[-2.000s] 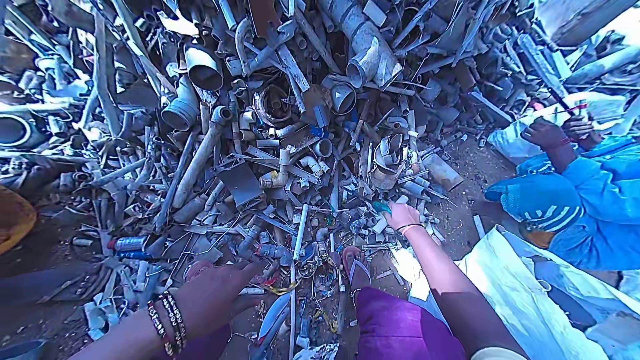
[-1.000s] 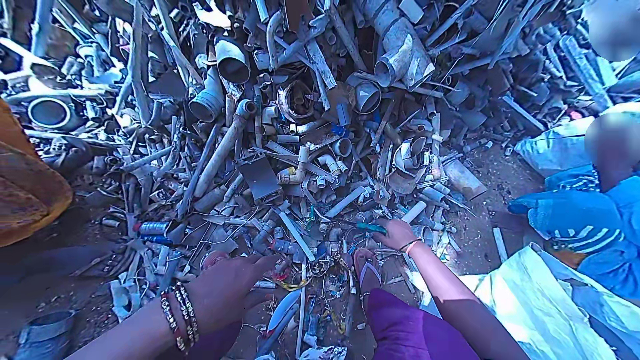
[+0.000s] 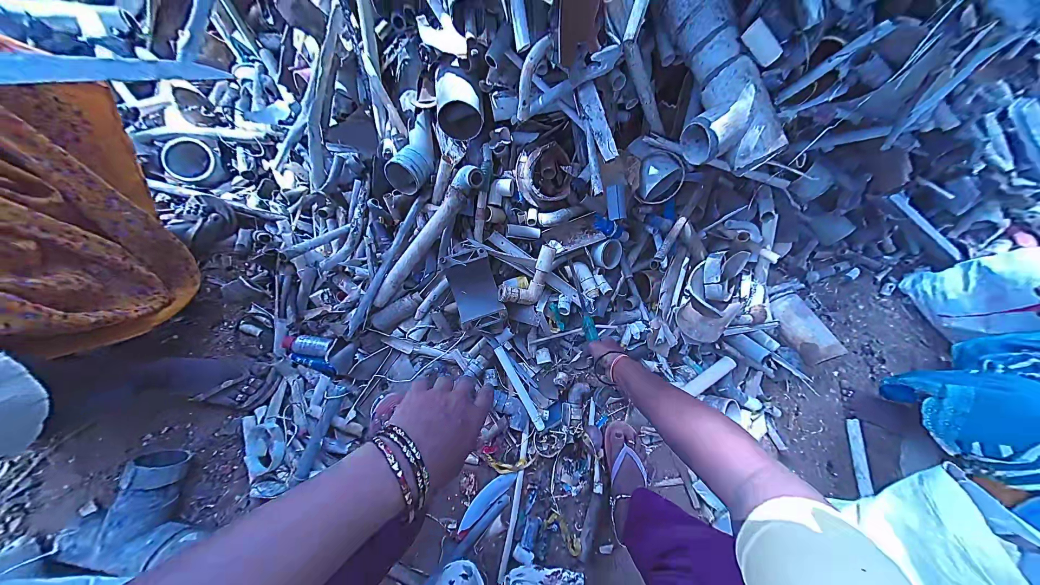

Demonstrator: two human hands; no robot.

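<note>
My left hand [image 3: 443, 418], with beaded bangles at its wrist, reaches palm down over the near part of a heap of scrap plastic pipes; its fingertips are near a grey pipe piece, and whether they touch it I cannot tell. My right hand [image 3: 605, 351], a thin bangle on the wrist, is closed around a green tool [image 3: 590, 327], perhaps a handle, whose far end points into the scrap. Just beyond it lie a cream elbow pipe fitting [image 3: 540, 276] and a flat dark grey plate [image 3: 474, 288]. A white strip [image 3: 520, 387] lies between the hands.
Orange patterned cloth [image 3: 89, 211] hangs at the left edge. At the lower left lies a large grey pipe fitting [image 3: 146, 504]. White sacking [image 3: 934, 520] and a person's blue clothing [image 3: 975, 406] are on the right. My sandalled foot [image 3: 624, 463] stands near the heap.
My right hand has moved from beside my foot farther into the heap with the green tool. The long white pipe near my left hand two seconds ago no longer stands there. Orange cloth shows more at left.
</note>
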